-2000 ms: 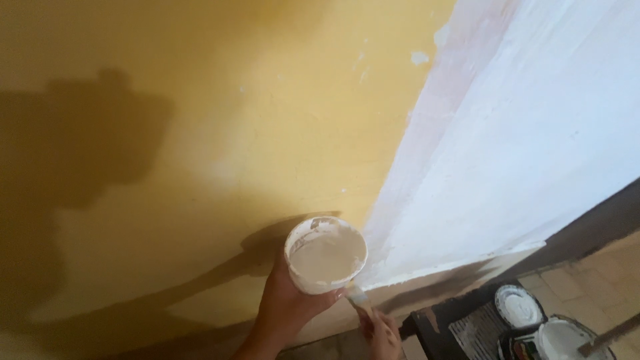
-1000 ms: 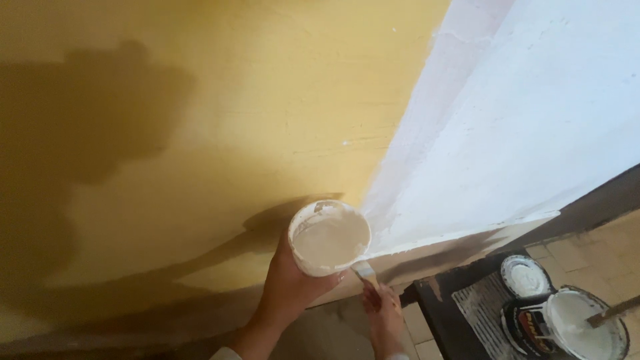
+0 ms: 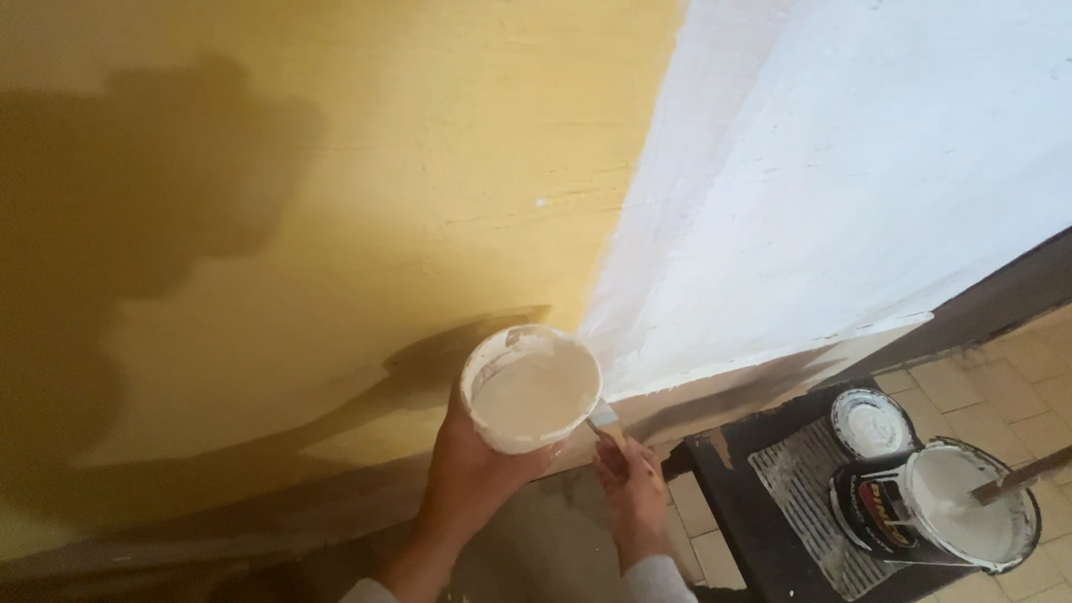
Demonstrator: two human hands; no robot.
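Note:
My left hand (image 3: 477, 477) is closed around a round tub of pale paint (image 3: 536, 389), held in front of the lower wall. Just right of the tub, my right hand (image 3: 630, 473) grips a paintbrush (image 3: 606, 423) by its handle. The brush head is beside the tub's lower right side, and its tip is partly hidden. Behind both hands is the wall, with yellow paint (image 3: 469, 167) on the left and white paint (image 3: 821, 184) on the right.
A dark bench (image 3: 724, 494) at lower right bears a striped cloth or mat (image 3: 816, 494), a white-smeared lid (image 3: 871, 425) and a large paint bucket (image 3: 963, 511) with a stick (image 3: 1026, 475) in it. Floor tiles (image 3: 963, 381) show around the bench. A brownish strip (image 3: 720, 398) runs along the wall's lower edge.
The view has shifted somewhat, showing more of the bench and bucket. Both hands keep hold of the tub and the brush.

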